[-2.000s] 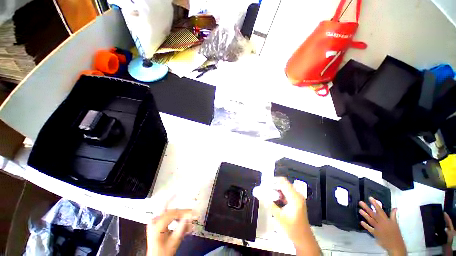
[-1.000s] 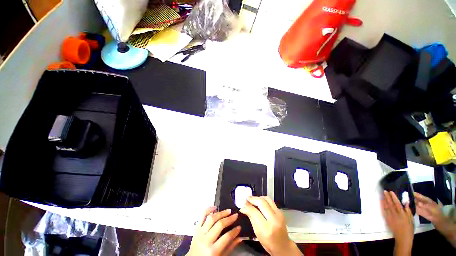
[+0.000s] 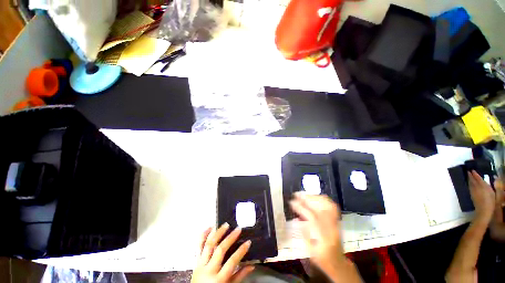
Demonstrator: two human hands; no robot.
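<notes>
A black insert tray (image 3: 260, 190) lies on the bench in front of me with a white item (image 3: 246, 214) in its central cavity. My left hand (image 3: 226, 260) rests with spread fingers on the tray's lower left part. My right hand (image 3: 321, 229) is blurred, over the lower edge of a second black tray (image 3: 293, 166) to the right; whether it grips that tray cannot be told. The second tray holds a white item (image 3: 312, 183), partly behind my fingers. A third tray (image 3: 368, 204) beside it also holds a white item (image 3: 359, 179).
Stacked inserts (image 3: 99, 188) stand at the left. Black boxes (image 3: 398, 41) are heaped at the right rear. A clear plastic bag (image 3: 232, 113) lies on the black strip (image 3: 138, 102) behind. Another person's hand (image 3: 480, 193) holds a black tray at the far right.
My right hand has left the front tray's white item and moved right to the second tray. My left hand stays on the front tray. The view has shifted right, and the other person's hands are farther right.
</notes>
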